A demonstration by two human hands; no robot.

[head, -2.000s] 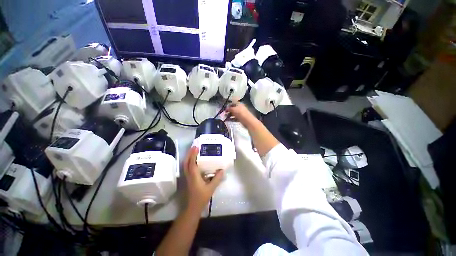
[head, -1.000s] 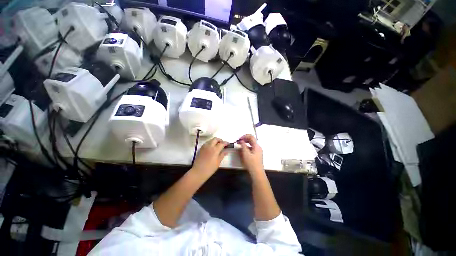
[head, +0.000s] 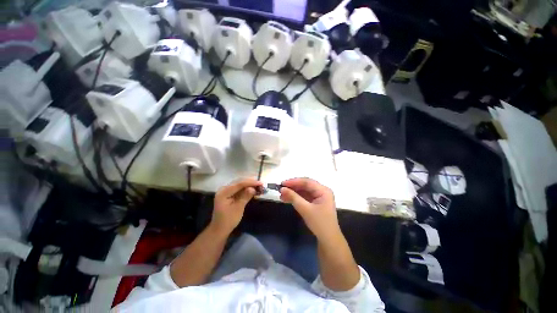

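A white security camera point(head: 265, 136) with a black ball and dark front panel stands upright near the table's front edge. Its thin black lead point(head: 261, 168) runs down from the base to my hands. My left hand point(head: 235, 202) pinches a small dark cable connector point(head: 261, 189) at its fingertips. My right hand point(head: 308, 198) pinches another small dark piece point(head: 274, 186), a short gap from the left one. A second white camera point(head: 194, 143) stands to the left, its lead hanging over the edge.
Several white cameras with black leads stand behind and at left, one at back right point(head: 352, 73). A black mouse point(head: 372, 130) lies on the mouse pad point(head: 357, 109). A black bin point(head: 482, 183) at right holds cameras. A red thing point(head: 141, 252) is low at left.
My hands first left the camera and the cables behind it and came together at the table's front edge. Since then they have parted slightly, each with a small dark piece, and the view has shifted.
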